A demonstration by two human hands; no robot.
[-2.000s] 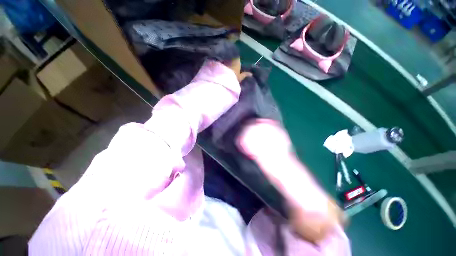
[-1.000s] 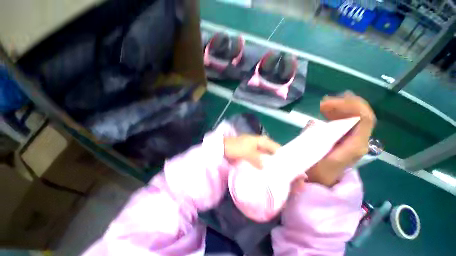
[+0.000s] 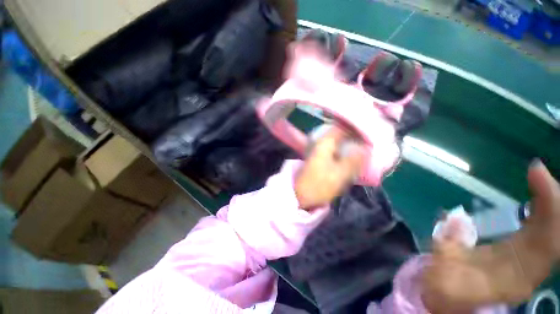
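Observation:
My left hand (image 3: 328,168) grips pink cat-ear headphones (image 3: 334,101) and holds them up, blurred, above the bench. My right hand (image 3: 485,270) is at the lower right with one digit raised; its other fingertips meet a white crumpled cloth (image 3: 457,225), and whether they grip it is unclear. A dark grey bag (image 3: 362,264) lies flat on the green bench below the headphones. A whitish bottle (image 3: 494,214) lies behind the right hand, partly hidden.
A large open carton (image 3: 92,27) at the left holds dark bags (image 3: 239,49). More pink headphones (image 3: 393,80) rest on dark bags beyond the bench. A tape roll (image 3: 543,303) is cut off at the lower right. Smaller cartons (image 3: 73,214) stand on the floor.
The headphones, earlier between both hands, are now up and left in my left hand alone. My right hand has moved down and right to the cloth. The dark bag is now uncovered.

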